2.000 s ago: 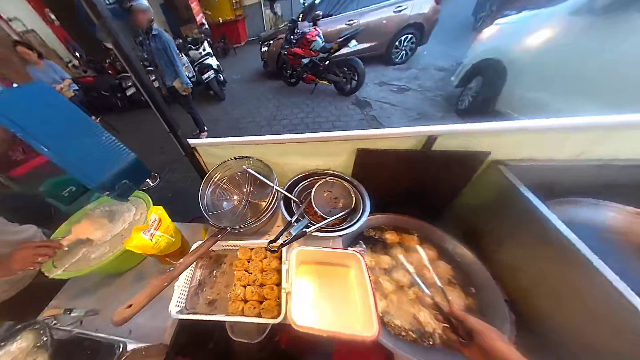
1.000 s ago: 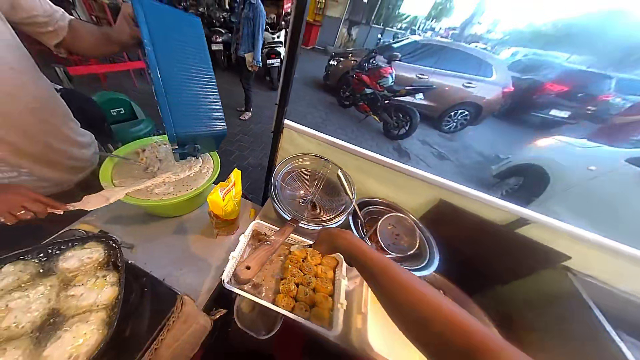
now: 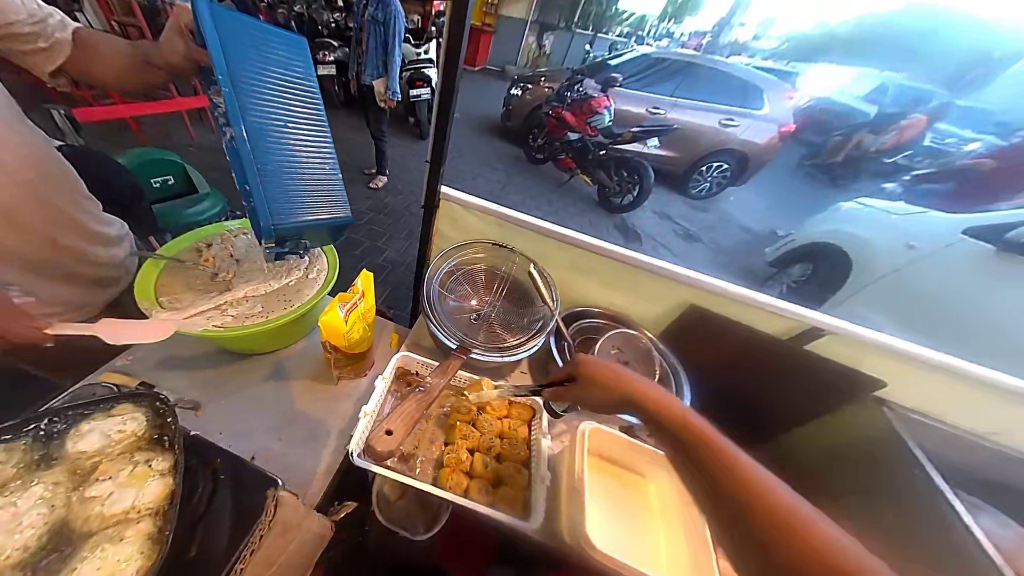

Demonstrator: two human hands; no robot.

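Note:
My right hand [image 3: 588, 382] grips metal tongs [image 3: 520, 390], whose tips reach a fried piece at the back of the white plastic basket [image 3: 538, 480]. Rows of golden fried pieces [image 3: 482, 448] fill the basket's right side. The wooden handle [image 3: 420, 404] of a round wire strainer [image 3: 490, 296] lies across its left side. Right of the basket is a cream plastic tub [image 3: 640, 512]. Behind my hand, metal bowls [image 3: 680, 376] hold a small strainer [image 3: 628, 356]. My left hand is not in view.
At left, another person's hand [image 3: 180, 48] holds a blue container [image 3: 280, 120] over a green basin of batter [image 3: 280, 340]; their other hand is by a pale spatula [image 3: 120, 330]. A yellow pouch [image 3: 350, 320] stands nearby. A pan of food [image 3: 104, 480] is front left.
Two seconds ago my right hand held the tongs over the frying pan at right; now they are at the basket. The blue container now stands tilted over the green basin. The view has swung left.

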